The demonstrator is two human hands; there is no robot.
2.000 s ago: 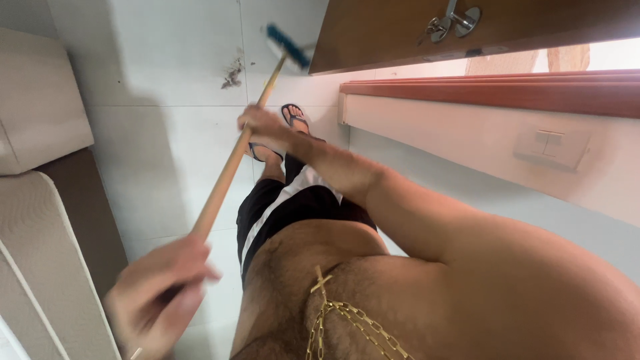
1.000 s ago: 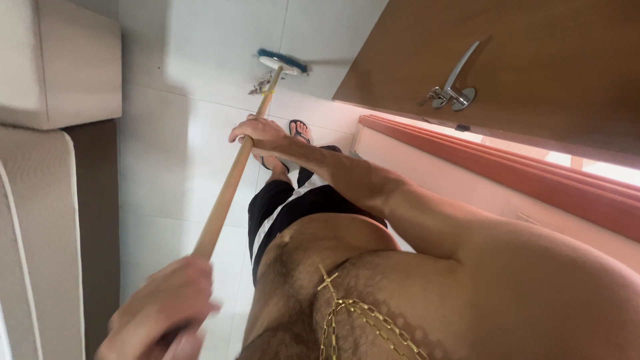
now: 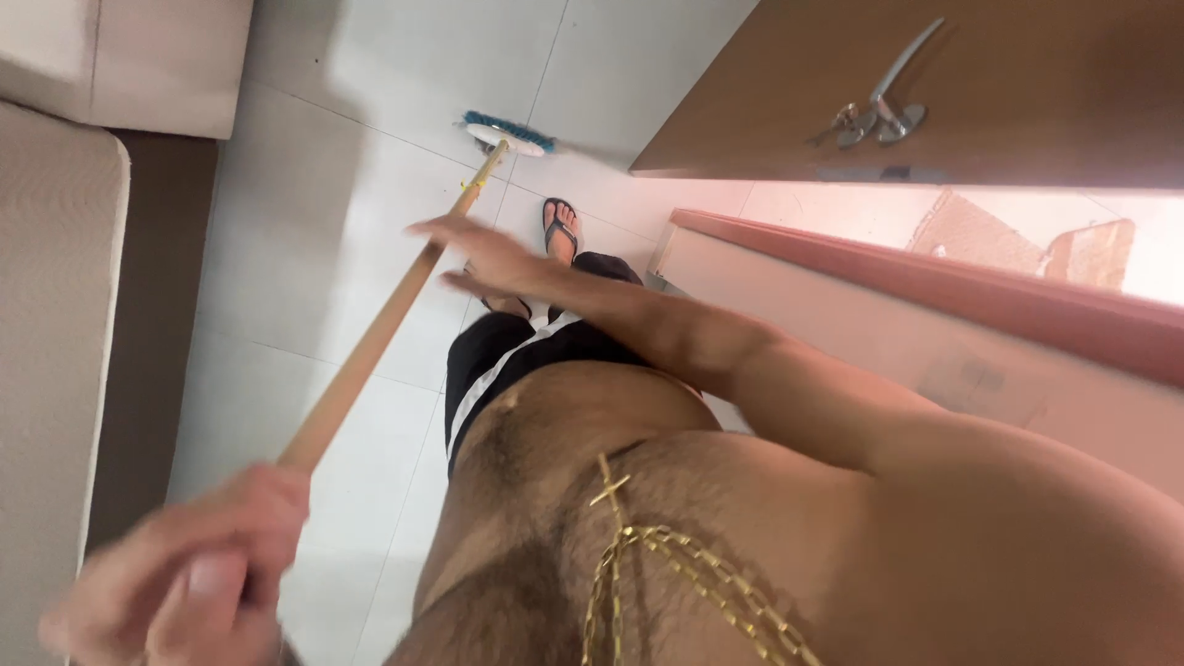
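A broom with a wooden handle (image 3: 370, 361) slants from the lower left up to its white head with blue bristles (image 3: 509, 132), which rests on the tiled floor. Near the handle's upper end, at the lower left, my left hand (image 3: 199, 564) is closed around it, blurred. Farther down the handle, my right hand (image 3: 486, 254) lies against the wood with its fingers extended and its thumb apart, not wrapped around it. A bit of dark debris (image 3: 487, 146) shows at the broom head's near edge, partly hidden.
My feet in flip-flops (image 3: 560, 227) stand close to the broom head. A brown wooden door (image 3: 786, 92) with a metal handle (image 3: 893, 111) is at the upper right, above a reddish ledge (image 3: 925, 277). Beige upholstered furniture (image 3: 55, 324) lines the left side.
The broom head, two seconds ago apart from the floor debris, is now against a bit of it. My right hand, closed around the handle before, has loosened its fingers. The view has shifted.
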